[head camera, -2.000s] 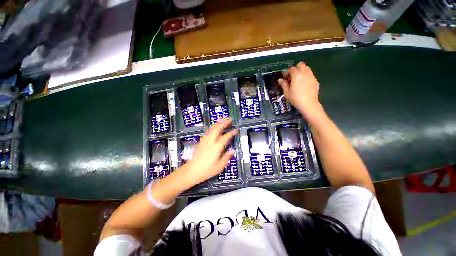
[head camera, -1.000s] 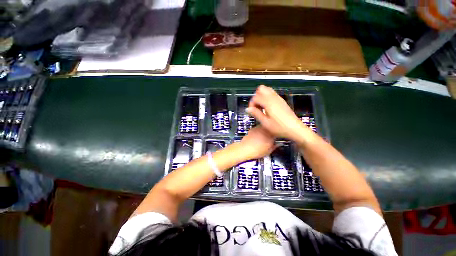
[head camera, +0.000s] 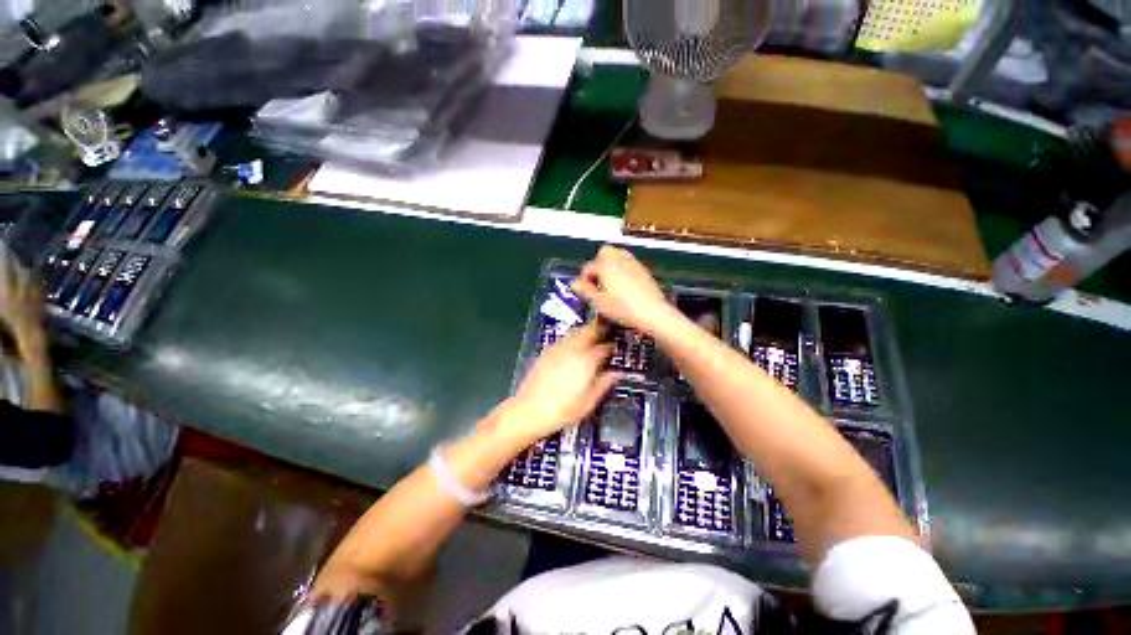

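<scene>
A clear blister tray (head camera: 915,478) holds keypad phones, screens up, in two rows of pockets. My left hand (head camera: 564,382) is over the tray's left part, fingers apart, fingertips at a far-row phone (head camera: 633,352). My right hand (head camera: 624,290) is curled just beyond it, over the far edge near the left corner. A shiny patch, perhaps film, shows on the far-left phone (head camera: 561,303) beside its fingertips. Whether the right fingers grip anything is hidden. My right forearm covers part of the tray's middle and near row.
Another phone tray (head camera: 124,325) lies at the left, beside another person's hand (head camera: 17,310). Behind the green mat are crumpled plastic (head camera: 360,93) on a white board (head camera: 496,174), a fan (head camera: 680,106), a red handset-like block (head camera: 655,165), a brown board (head camera: 806,186) and a bottle (head camera: 1042,258).
The view has swung left, so the tray appears farther right and lower. My hands have gone from the tray's middle to its far-left pockets. The fan and the other person's hand now show.
</scene>
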